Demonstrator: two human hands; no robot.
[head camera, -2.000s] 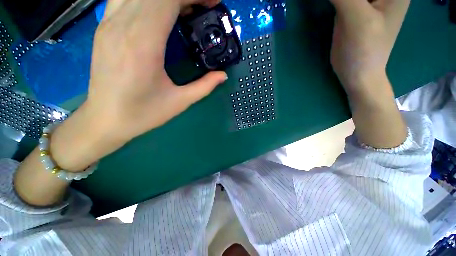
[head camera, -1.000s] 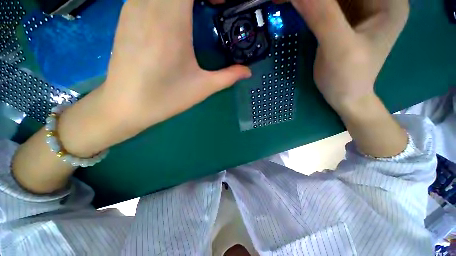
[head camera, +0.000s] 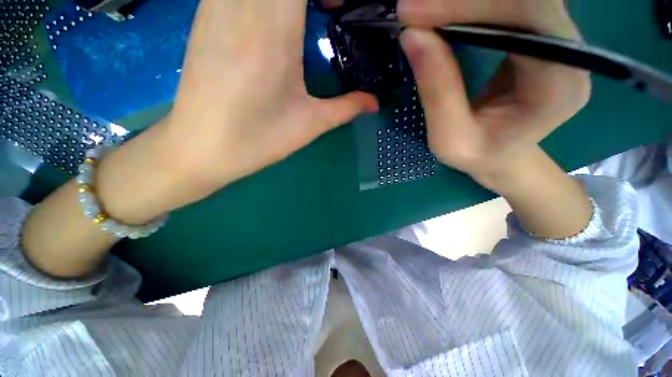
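Note:
A black camera-like unit is held near the top edge, just above the sheets. My left hand holds it; the thumb is along its near side and the other fingers are cut off by the top edge. My right hand grips dark tweezers between thumb and fingers. The tweezers' tips lie over the top of the unit, and their other end points out to the right. The unit's face is dark and partly hidden, so its details cannot be told.
A clear dotted carrier sheet lies on the green mat below the unit. Blue film lies at the left, with grey dotted sheets beside it. A person's pale sleeve shows at the right edge.
My right hand has moved left to the unit, and the tweezers now show across its top. My left hand and the unit have shifted right. The unit's face looks darker.

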